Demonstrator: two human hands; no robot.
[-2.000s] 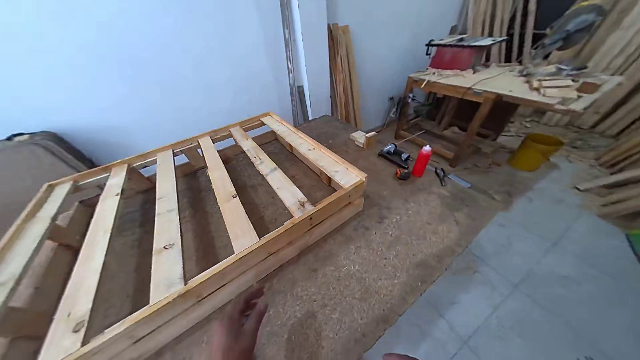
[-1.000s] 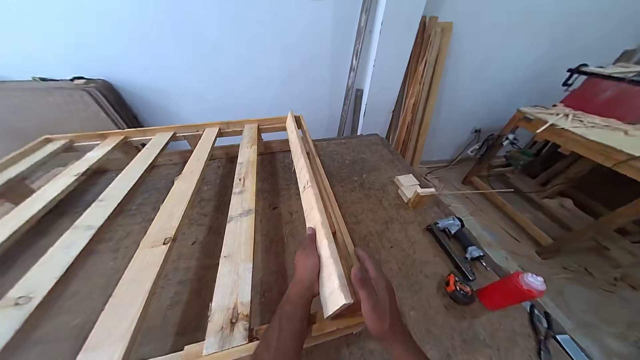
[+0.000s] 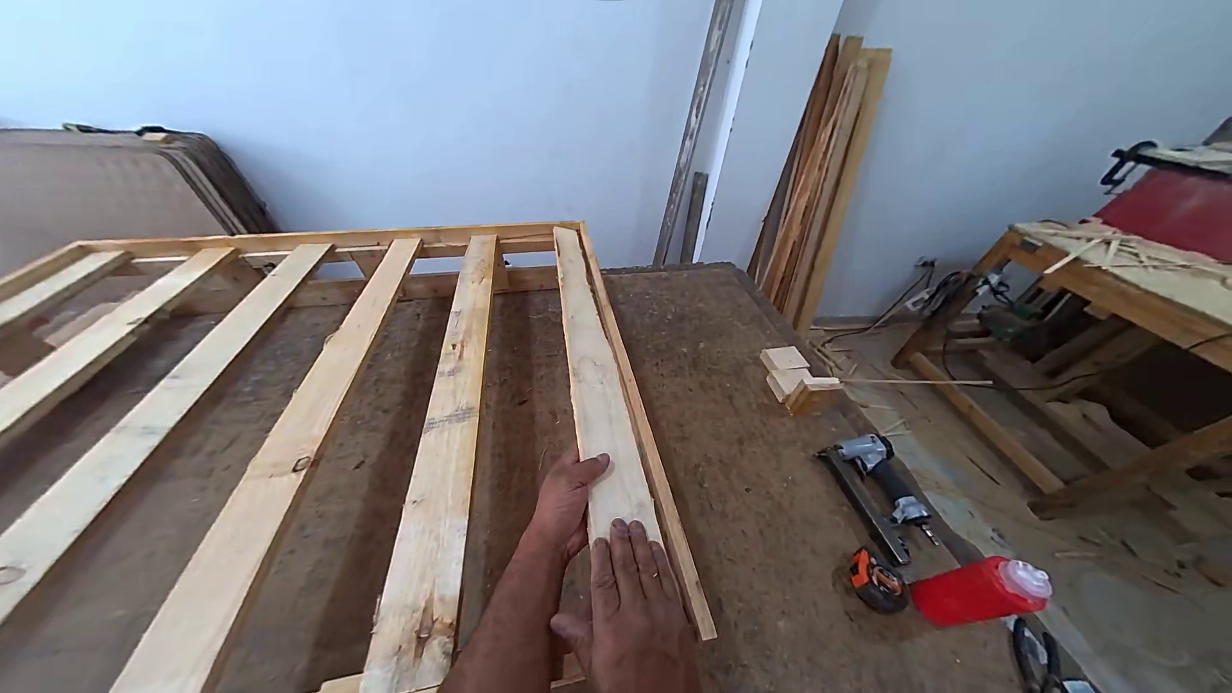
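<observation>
A wooden slat (image 3: 597,385) lies lengthwise at the right end of a slatted pine frame (image 3: 385,234), just inside the thin edge strip (image 3: 640,414). My left hand (image 3: 568,500) grips the slat's left edge, thumb on top. My right hand (image 3: 635,602) lies flat over its near end, fingers pointing away from me; whether its thumb grips anything is not plain. Left of it, another slat (image 3: 438,452) with knots spans the frame. The frame's near corner is hidden by my hands and forearms.
On the brown worktable (image 3: 731,462), right of the frame, are small wood blocks (image 3: 791,375), a pneumatic nailer (image 3: 871,486), a tape measure (image 3: 878,580), a red plastic bottle (image 3: 972,590) and pliers (image 3: 1035,654). Boards (image 3: 828,183) lean on the wall. A wooden bench (image 3: 1136,289) stands at right.
The slat was tilted up on edge between both hands; now it lies flatter along the frame's end. My right hand has moved from its right side onto its top.
</observation>
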